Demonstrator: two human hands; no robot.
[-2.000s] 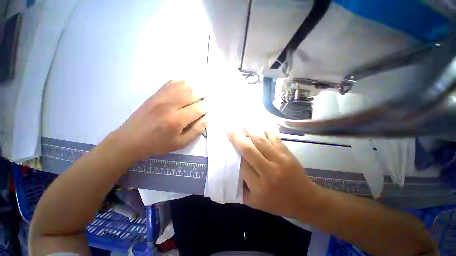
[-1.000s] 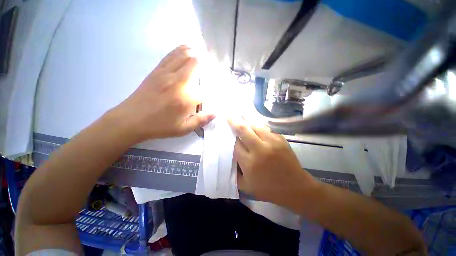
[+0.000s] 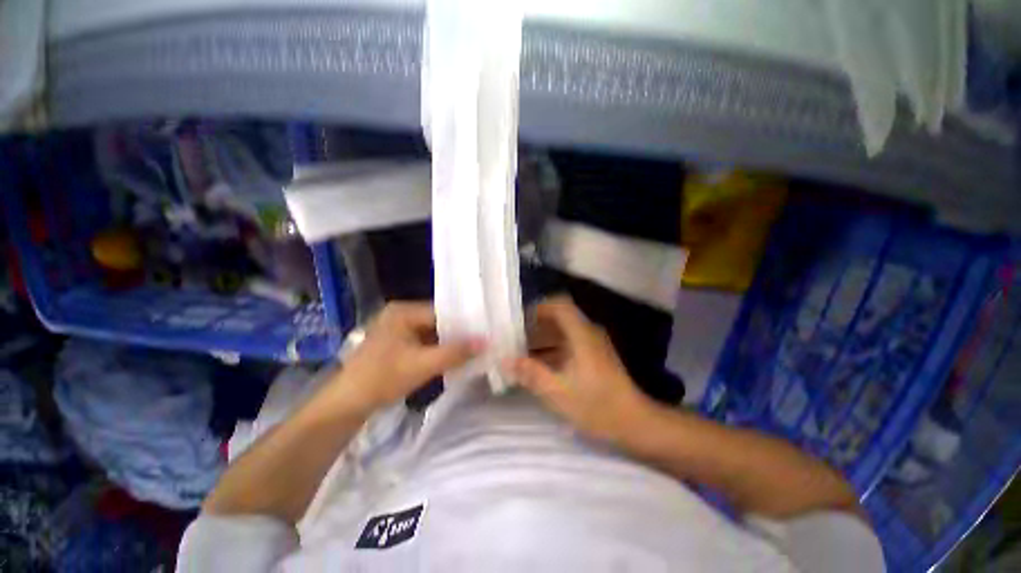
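A long white layered fabric band hangs from the table over its front edge toward my lap. My left hand pinches the band's near end from the left. My right hand pinches the same end from the right, fingertips close to the left ones. Flat white strips lie across the dark lap, partly hidden behind the band. The needle area is out of the picture.
The table edge with its ruler crosses the top. White pieces hang at upper right. A blue basket holds mixed items at left; another blue basket is at right beside a yellow item. Pale cloth is piled lower left.
The view has tilted down from the machine to the lap. Both hands have moved from the bed near the needle to the band's near end below the table edge.
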